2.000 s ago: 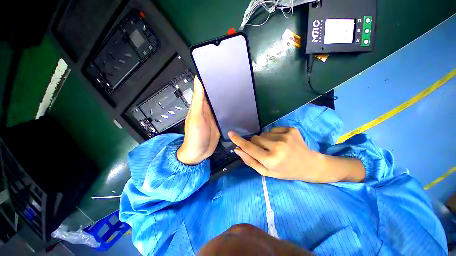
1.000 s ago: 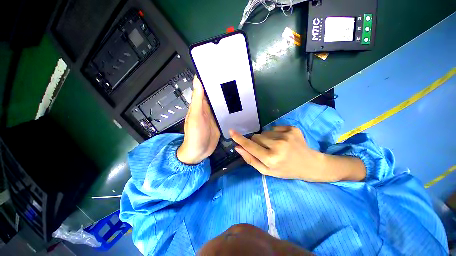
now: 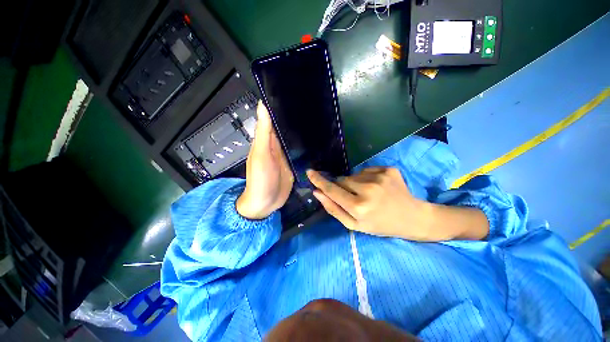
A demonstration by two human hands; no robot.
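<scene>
A phone display assembly is held up over the mat, its glass facing me. The glass is black with a thin dashed white line around its border. A small red tab shows at its top edge. My left hand holds it along its left edge; the fingers behind it are hidden. My right hand is at its lower end, a fingertip on the glass near the bottom. The black screen tester box lies at the upper right with its small display lit white and green terminals at one side.
A black foam tray at the left holds two assemblies, backs up. White wires run at the top beside the tester. A tall black stack stands at the far left. A clear plastic bag and a blue plastic item are at the lower left.
The glass has gone from plain pale grey, to white with a black rectangle in the middle, to black with a dashed white border. Both hands have hardly moved.
</scene>
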